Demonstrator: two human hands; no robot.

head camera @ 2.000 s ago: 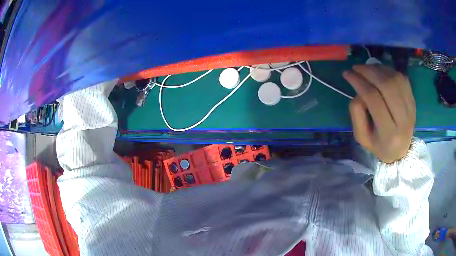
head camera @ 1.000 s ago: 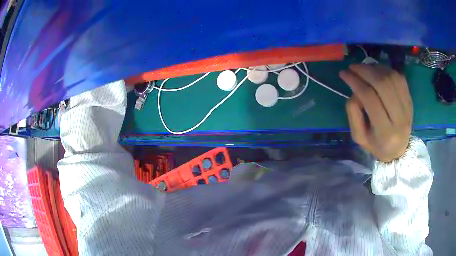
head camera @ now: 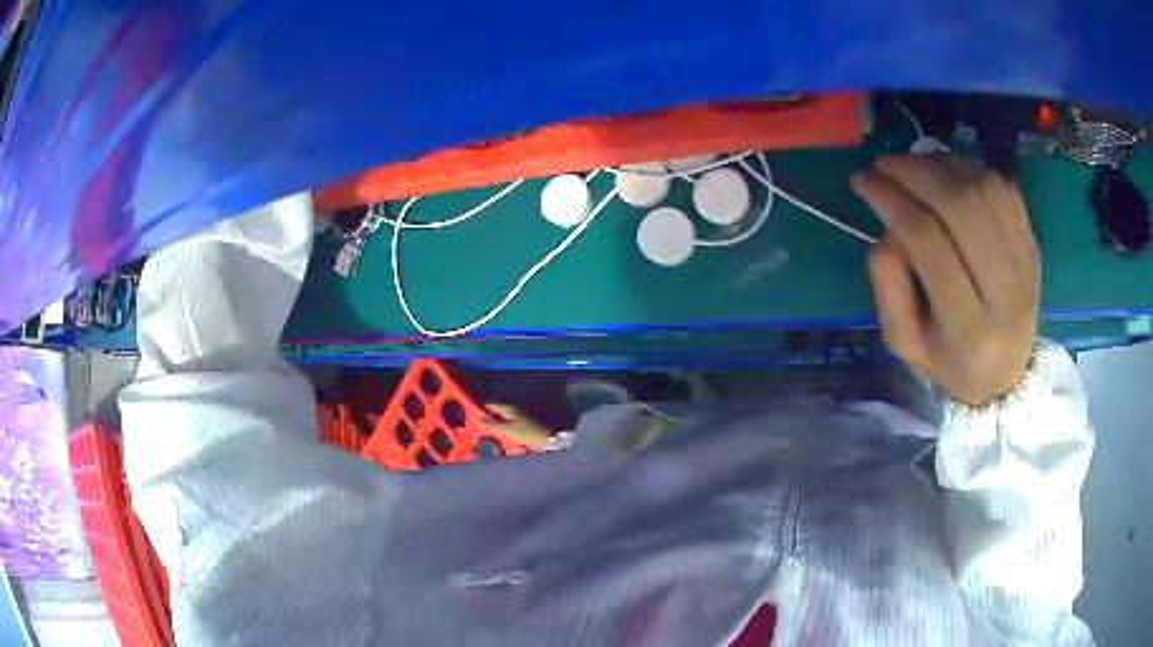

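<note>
My right hand (head camera: 955,272) is over the right part of the green mat (head camera: 569,297). Its fingers are bent and a little apart, the thumb is apart from them, and I see nothing in it. My left sleeve (head camera: 215,297) reaches up behind the blue edge, and the left hand is hidden. An orange-red tray (head camera: 607,145) lies along the back of the mat, mostly covered by the blue panel. White charging pucks (head camera: 665,236) with thin white cables lie in front of it.
The large blue panel (head camera: 569,63) spans the top. Watches with metal bands (head camera: 352,253) and a dark strap (head camera: 1120,212) lie at the sides. Below the bench edge, another person's hand (head camera: 512,425) is at a pocketed red tray (head camera: 430,417). Red trays (head camera: 120,531) stand lower left.
The tray below the bench has shifted left and tilted, and another person's hand now shows beside it. The view has shifted slightly. My right hand has kept nearly the same pose.
</note>
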